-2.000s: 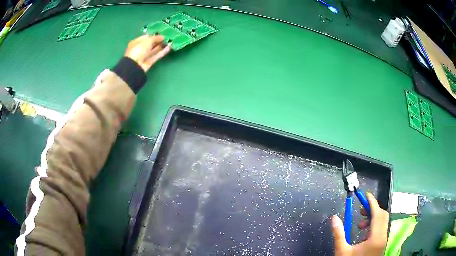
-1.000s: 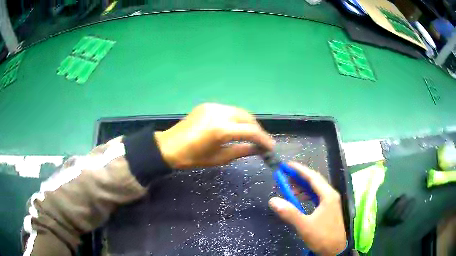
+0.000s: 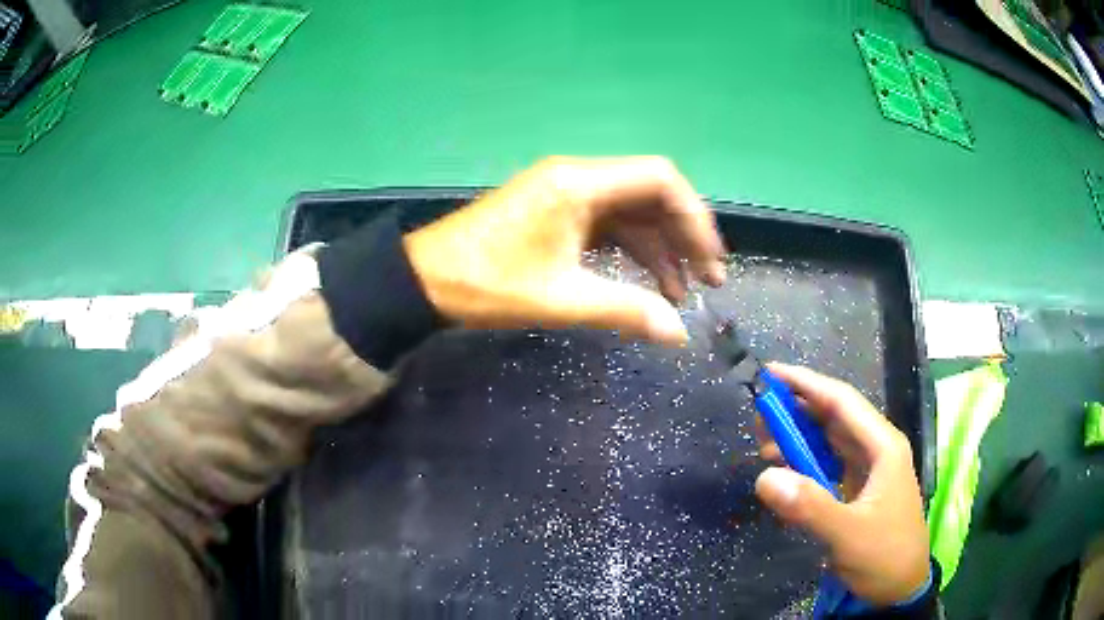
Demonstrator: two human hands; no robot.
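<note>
My right hand (image 3: 860, 497) holds the blue-handled cutters (image 3: 793, 430) over the right part of the black tray (image 3: 902, 327). The handles look nearly closed and the dark jaws point up and left. My left hand (image 3: 569, 248) is over the tray's upper middle, thumb and fingers apart just left of the jaws, slightly blurred. I see nothing held in it. Silvery clippings (image 3: 617, 569) are scattered over the tray floor.
Green circuit board panels lie on the green mat at the upper left (image 3: 230, 55), far left (image 3: 55, 103) and upper right (image 3: 914, 87). A yellow-green cloth (image 3: 962, 448) and a dark lump (image 3: 1023, 491) lie right of the tray. A brown sheet stands at the top right corner.
My left hand has let go of the panel at the upper left and come back over the tray beside the cutters. The cutter handles have closed together. The view has shifted.
</note>
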